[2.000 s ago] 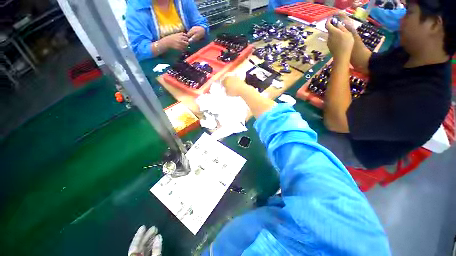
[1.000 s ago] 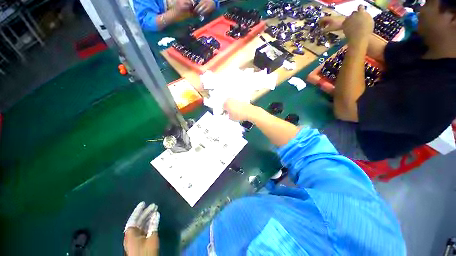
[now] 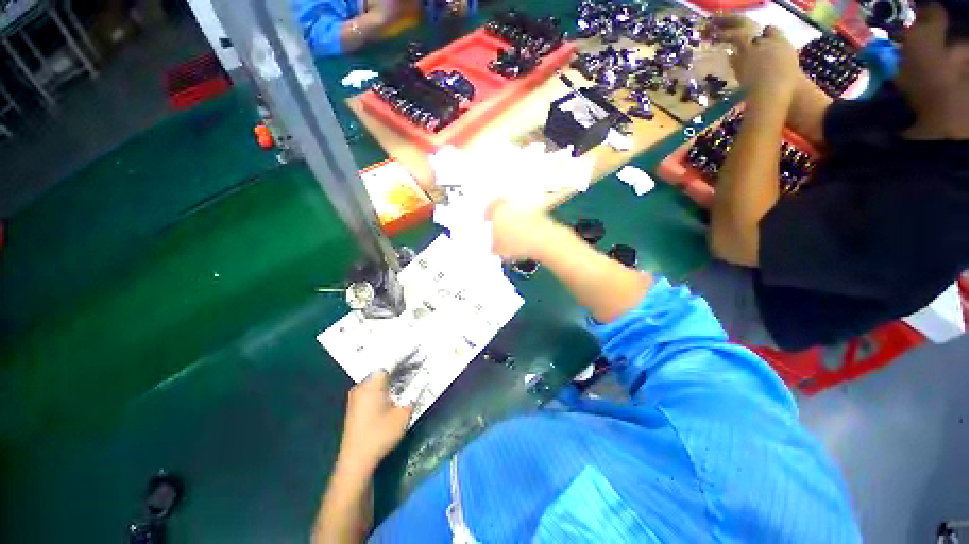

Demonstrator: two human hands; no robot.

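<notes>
My left hand (image 3: 374,417) is over the lower edge of the white paper sheet (image 3: 367,345). Its fingers are blurred, with a small dark shape beside them; I cannot tell whether they hold it. My right hand (image 3: 519,232) is at the near edge of the overexposed white wipes (image 3: 483,175), beyond the sheet's upper corner. Its fingertips are washed out, so its grip is unclear. Dark small units lie just right of this hand, including one unit (image 3: 589,230) and another unit (image 3: 623,254). More dark units (image 3: 163,494) lie at the lower left on the green mat.
A metal post (image 3: 324,138) slants down to the sheet, with a small round container (image 3: 361,295) at its foot. An orange-edged box (image 3: 393,199), red tray (image 3: 468,112) and black box (image 3: 577,119) stand beyond. A co-worker (image 3: 861,202) sits at the right; another's hands show at the top.
My left hand has moved up and right from the green mat onto the sheet. My right hand has come back from beside the red tray. More dark units show near it and at the lower left.
</notes>
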